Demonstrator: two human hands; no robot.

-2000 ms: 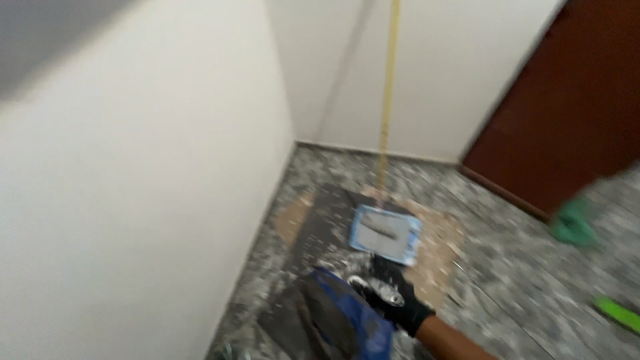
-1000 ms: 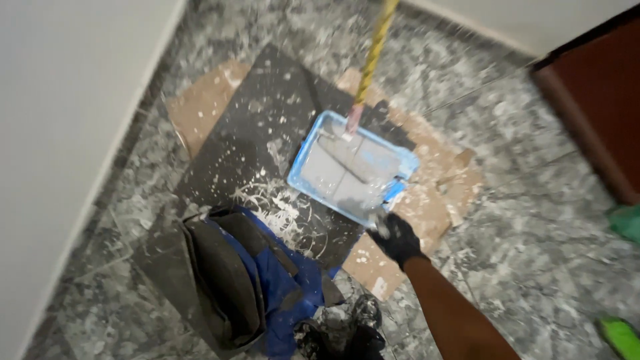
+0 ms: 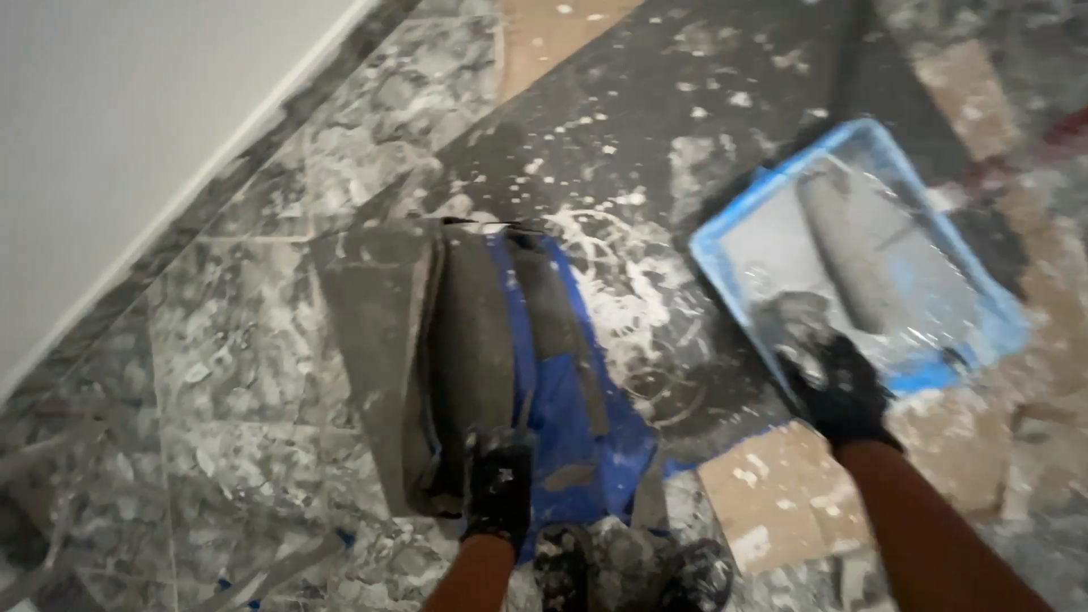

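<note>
My right hand [image 3: 837,382], in a paint-smeared black glove, is at the near left edge of a blue paint tray [image 3: 922,378] lined with clear plastic; blur hides whether its fingers grip the rim. Inside the tray lies a grey paint roller [image 3: 841,246] amid pale paint. My left hand [image 3: 500,484], also black-gloved, is at the lower edge of a folded grey and blue sheet [image 3: 561,425]; its fingers are hard to make out, and so is any hold on the sheet.
A dark, paint-spattered sheet [image 3: 586,127] lies over pieces of cardboard [image 3: 778,501] on the marbled tile floor [image 3: 246,340]. The white wall [image 3: 153,127] rises at the upper left. Paint-spattered shoes [image 3: 633,565] show at the bottom centre.
My left hand has come into view at the folded sheet. My right hand has moved from the tray's handle-side corner area along its near edge. The view is now closer to the floor.
</note>
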